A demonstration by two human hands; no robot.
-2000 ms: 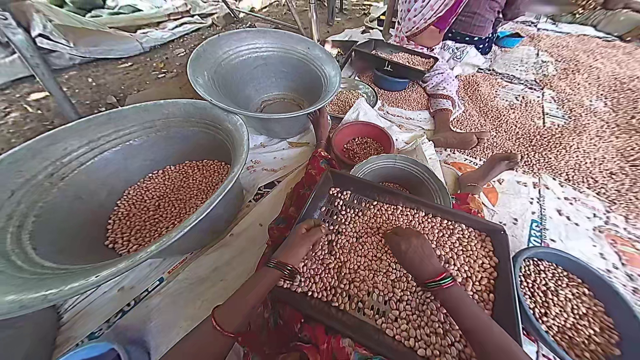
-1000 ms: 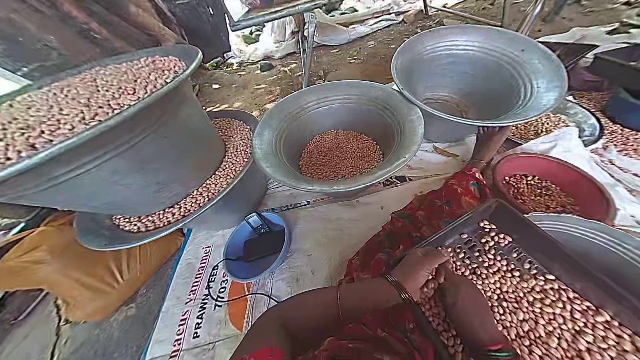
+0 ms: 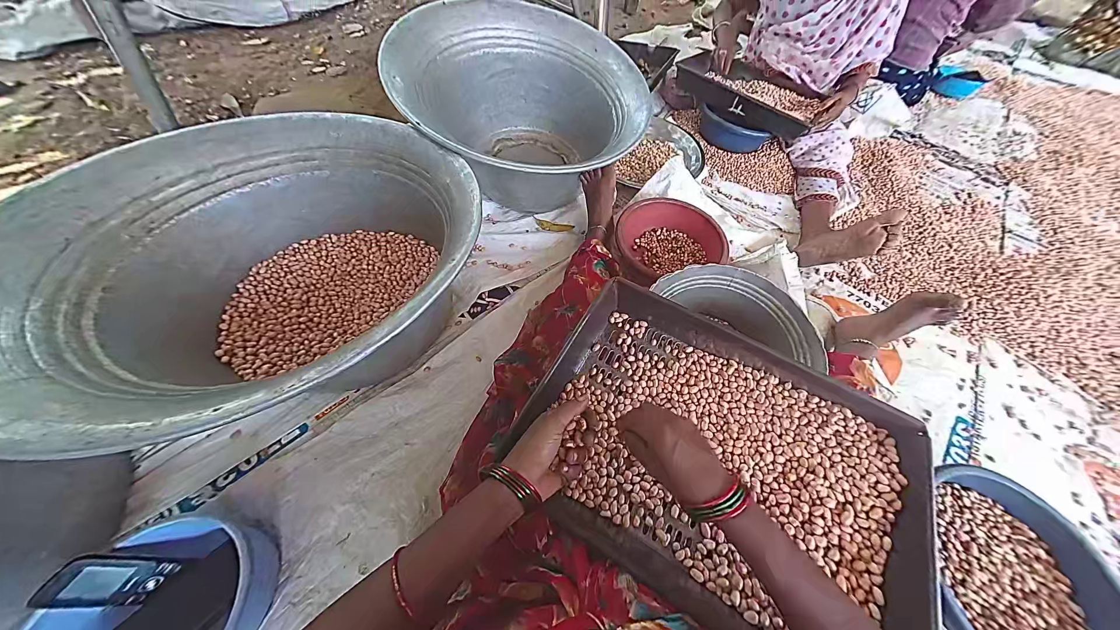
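A dark plastic slotted tray (image 3: 910, 490) lies tilted across my lap, spread with pinkish-brown shelled nuts (image 3: 779, 420). At the tray's left side my left hand (image 3: 553, 446) is half curled, palm partly up, with several nuts in it. Just to its right, my right hand (image 3: 669, 446) rests back upward over the nuts; its fingertips point down and whether they hold any nuts is hidden. Bare slots of the tray show near its upper left corner and below my right hand. Both wrists wear bangles.
Left stand a large metal basin (image 3: 131, 262) with nuts and another metal basin (image 3: 525, 87). Beyond the tray are a red bowl (image 3: 626, 227) and a metal bowl (image 3: 801, 328). A blue tub (image 3: 1063, 516) of nuts is right; a blue bucket (image 3: 262, 560) holds a device. Another person sits behind, holding a tray.
The view swung left and came back. My left hand has turned from resting on the nuts to holding several, and my two hands, close together one second ago, are now slightly apart.
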